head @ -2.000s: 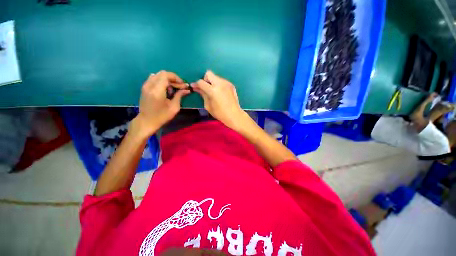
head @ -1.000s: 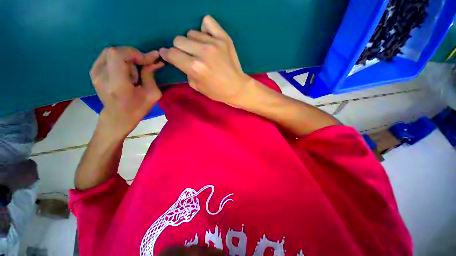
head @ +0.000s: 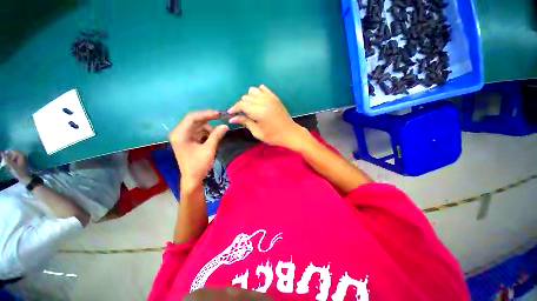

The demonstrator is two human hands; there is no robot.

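A small dark part (head: 224, 114) is held between the fingertips of both hands, just above the front edge of the green bench. My left hand (head: 198, 141) pinches its left end, with the thumb bent below the forefinger. My right hand (head: 263, 114) holds its right end, the fingers curled together. Most of the part is hidden by the fingers, so its exact shape cannot be told.
A blue tray (head: 360, 70) of loose dark parts stands at the right above a blue stool (head: 427, 141). A dark pile (head: 90, 53) and a white pad (head: 63, 121) with two dark pieces lie left. A blue bin (head: 166, 170) is below; a neighbour's arm (head: 56, 197) is far left.
The view has shifted, bringing the pile, pad and neighbour's arm into sight at the left and more of the tray at the right. Both hands remain together at the part.
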